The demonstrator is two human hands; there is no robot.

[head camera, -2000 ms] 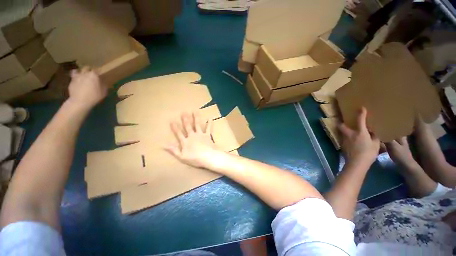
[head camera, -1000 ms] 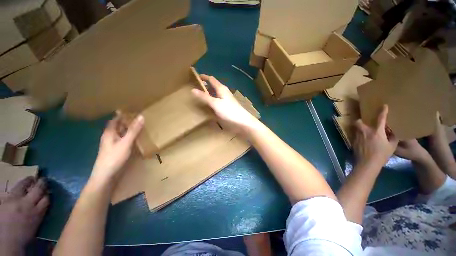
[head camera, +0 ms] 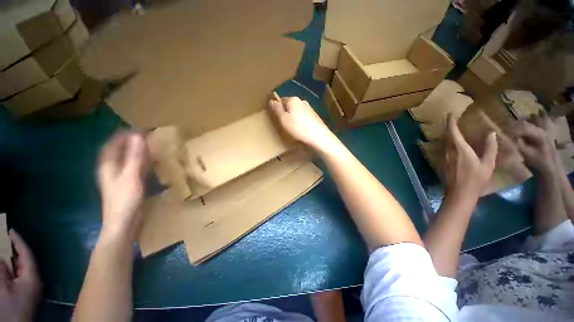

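A part-folded box (head camera: 236, 148) lies on a stack of flat blanks (head camera: 252, 210) in front of me, its large lid panel (head camera: 208, 56) raised at the far side. My right hand (head camera: 299, 119) grips the box's right side wall, thumb and fingers closed around it. My left hand (head camera: 123, 166) is blurred by motion beside the left flap (head camera: 168, 151), which is also blurred. Whether my left fingers touch the flap cannot be told.
Nested finished boxes (head camera: 384, 82) stand at upper right, and a box pile (head camera: 41, 56) at upper left. A thin sliver (head camera: 305, 88) lies beyond my right hand. Another person's hands (head camera: 469, 157) work over blanks at right. Another hand (head camera: 22, 273) shows at the left edge.
My left hand has moved left off the box's left side, and the left flap has moved. The lid panel has shifted right. The neighbour's blank at right has been lowered.
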